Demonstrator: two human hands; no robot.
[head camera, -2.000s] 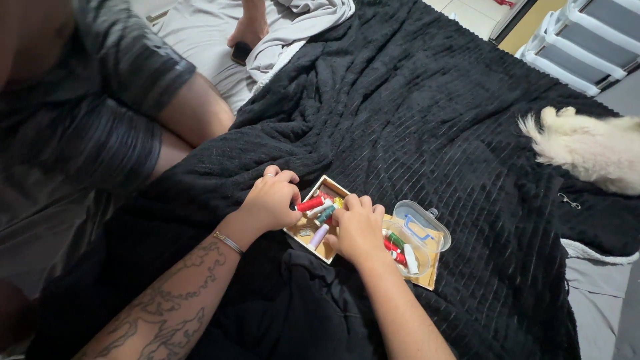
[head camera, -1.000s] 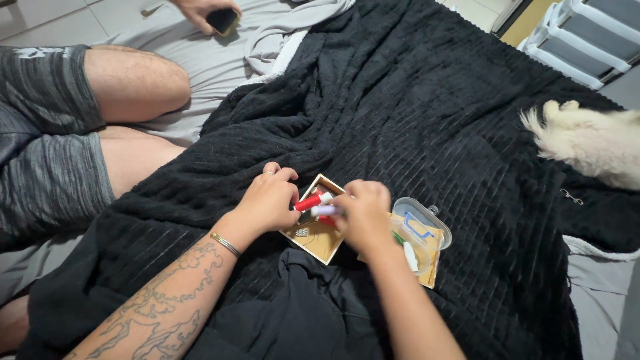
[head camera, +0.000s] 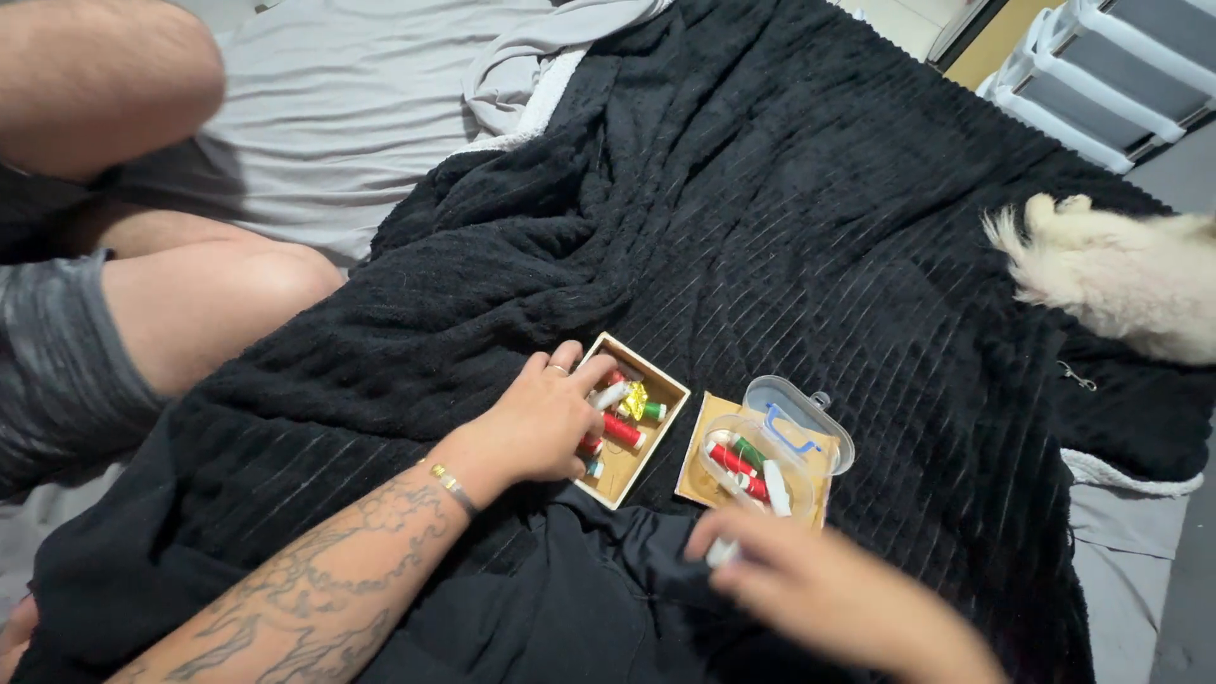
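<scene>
My left hand (head camera: 546, 418) reaches over the left side of a shallow wooden box (head camera: 652, 472), its fingertips among the spools inside; whether they grip one is unclear. The box holds a red thread spool (head camera: 622, 430), a green spool (head camera: 654, 410), a crumpled gold piece (head camera: 632, 400) and several others. My right hand (head camera: 769, 570), blurred, is below the clear plastic container (head camera: 807, 480) with a small white item (head camera: 722, 552) between its fingers. That container holds red and green spools and a white item (head camera: 777, 487), and rests on a cardboard piece (head camera: 698, 456), its lid (head camera: 826, 427) folded back.
A black ribbed blanket (head camera: 760, 247) lies under everything. Another person's bent legs (head camera: 209, 285) are at the left on a grey sheet (head camera: 313, 104). A white furry animal (head camera: 1111, 266) lies at the right, near a small metal clasp (head camera: 1077, 376). Stacked drawers (head camera: 1092, 85) stand at upper right.
My right hand has moved from over the wooden box to below the plastic container. My left hand remains at the box. The other person's hand with a dark object has gone out of view.
</scene>
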